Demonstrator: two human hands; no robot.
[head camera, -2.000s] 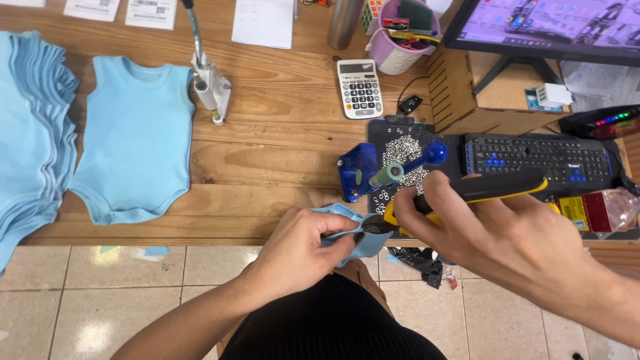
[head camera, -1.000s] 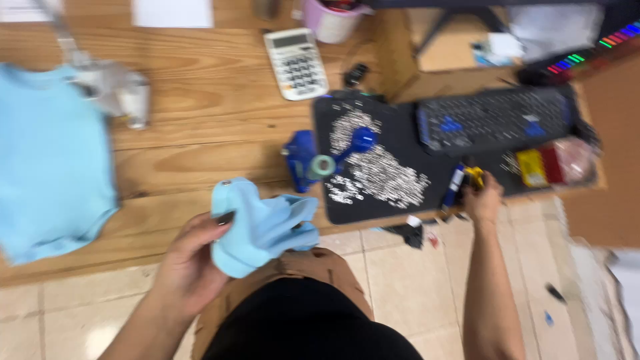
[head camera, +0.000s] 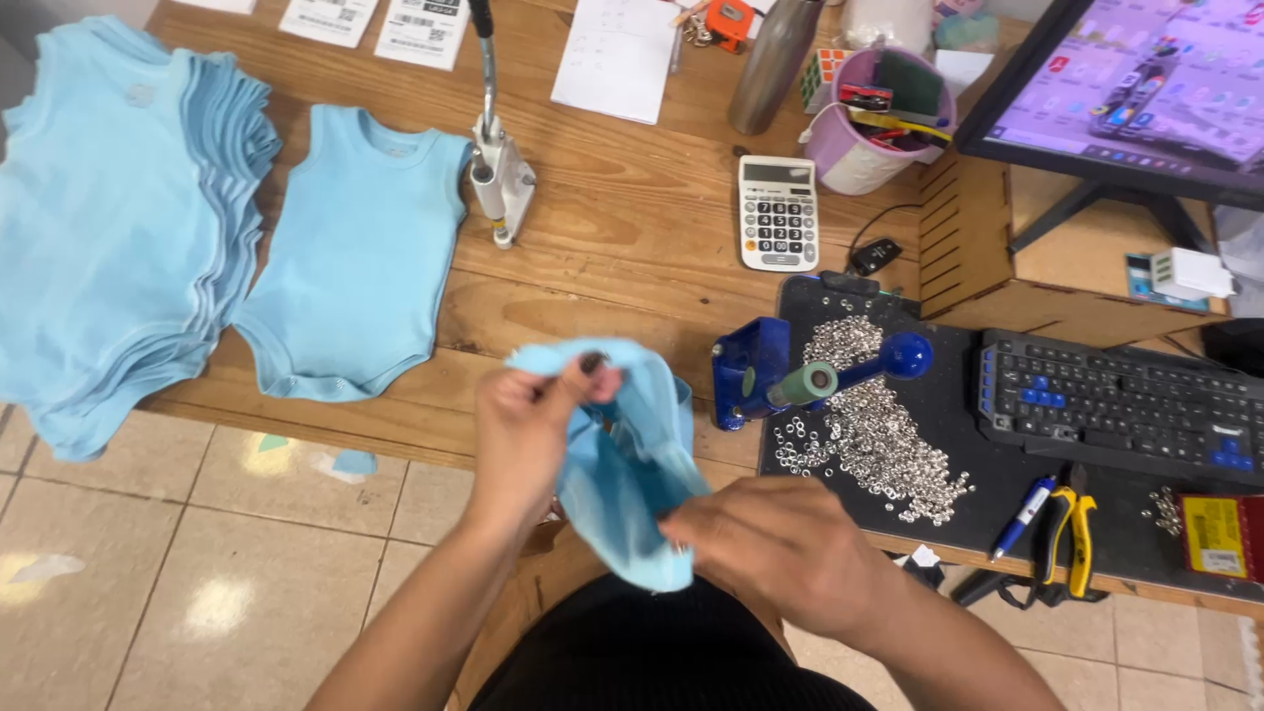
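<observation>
A light blue baby bodysuit (head camera: 632, 464) is stretched between my hands, above my lap at the table's front edge. My left hand (head camera: 528, 425) pinches its upper left rim between thumb and fingers. At the lower right rim, my right hand (head camera: 780, 543) grips the cloth. Just beyond stands a blue hand press (head camera: 750, 375) with a ball-ended lever, beside a pile of small metal snap rings (head camera: 879, 425) on a black mat. Yellow-and-black pliers (head camera: 1066, 533) lie on the mat's front right. Another bodysuit (head camera: 360, 247) lies flat at the left, next to a stack of them (head camera: 118, 217).
A silver lever press (head camera: 502, 188) stands beside the flat bodysuit. Toward the back are a calculator (head camera: 778, 212), a steel bottle (head camera: 775, 64) and a lilac bucket of tools (head camera: 869, 148). A keyboard (head camera: 1126, 400), a pen (head camera: 1024, 516) and a monitor (head camera: 1136, 89) are at the right.
My right hand has let go of the pliers, which now lie on the mat, and has come back left to take hold of the bodysuit. The cloth is now spread between both hands.
</observation>
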